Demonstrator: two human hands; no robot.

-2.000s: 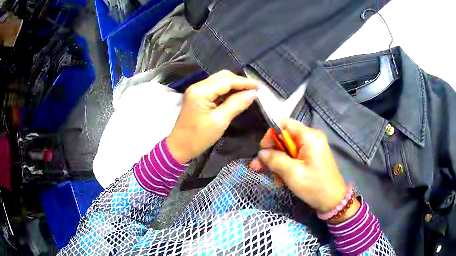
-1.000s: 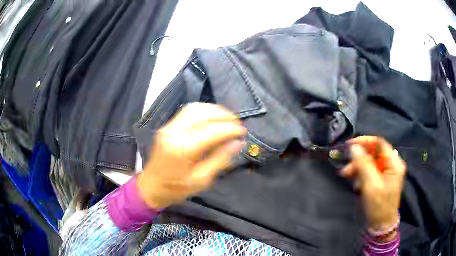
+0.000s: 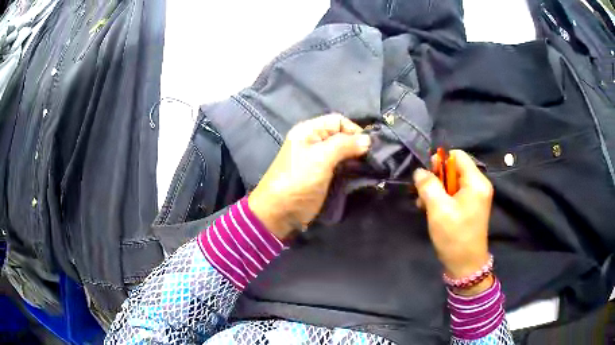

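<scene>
A charcoal-grey shirt (image 3: pixel 324 263) lies across the table in front of me. Its cloth is bunched in the middle, with a metal button (image 3: pixel 389 119) near my fingers. My left hand (image 3: pixel 307 172) pinches the bunched cloth between thumb and forefinger. My right hand (image 3: pixel 458 205) holds the orange-handled thread snips (image 3: pixel 443 168) and its fingertips touch the right side of the bunched cloth. The blades are not clearly visible. Another button (image 3: pixel 509 160) shows on the placket to the right.
Other dark shirts lie at the left (image 3: pixel 88 135) and the far right (image 3: pixel 593 74). A thin wire hanger hook (image 3: pixel 154 114) stands out at the collar end over the white table (image 3: pixel 222 40). A blue bin (image 3: pixel 77 313) is at the lower left.
The view has turned from the bins towards the table. My hands have left the earlier spot and come together at the shirt's front, where my left hand has taken hold of bunched cloth.
</scene>
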